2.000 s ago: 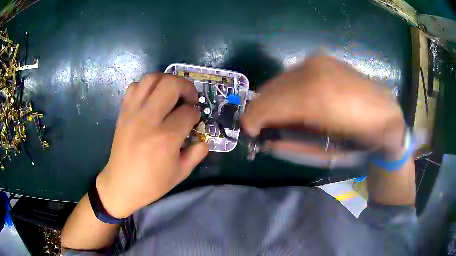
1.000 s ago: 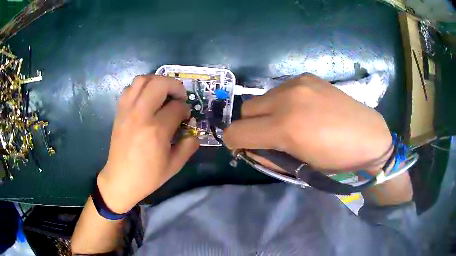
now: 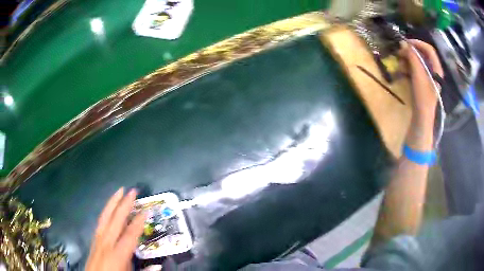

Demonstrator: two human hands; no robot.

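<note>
An open white socket housing [image 3: 183, 233] lies on the dark green mat at the lower left. Inside are brass strips, a blue component [image 3: 168, 212] and other small parts. My left hand [image 3: 118, 233] is at its left side, fingers spread and partly over the housing, blurred. A white power cord [image 3: 193, 202] leaves the housing's right side towards a shiny clear plastic bag [image 3: 276, 172]. My right hand [image 3: 422, 69] is far at the upper right, over cluttered metal-looking parts. A pale cord runs along it. Its fingertips are blurred, and what they hold cannot be made out.
Brass strips [image 3: 24, 238] are heaped at the lower left. A worn brown ledge [image 3: 159, 79] separates the mat from a green conveyor belt [image 3: 69, 69], which carries another white housing [image 3: 163, 18]. A dark thin rod [image 3: 380, 84] lies on the tan board [image 3: 366, 100] at right.
The view has swung up and right. My right hand has left the housing for the upper right. My left hand's fingers have spread; before, they were bent into the housing.
</note>
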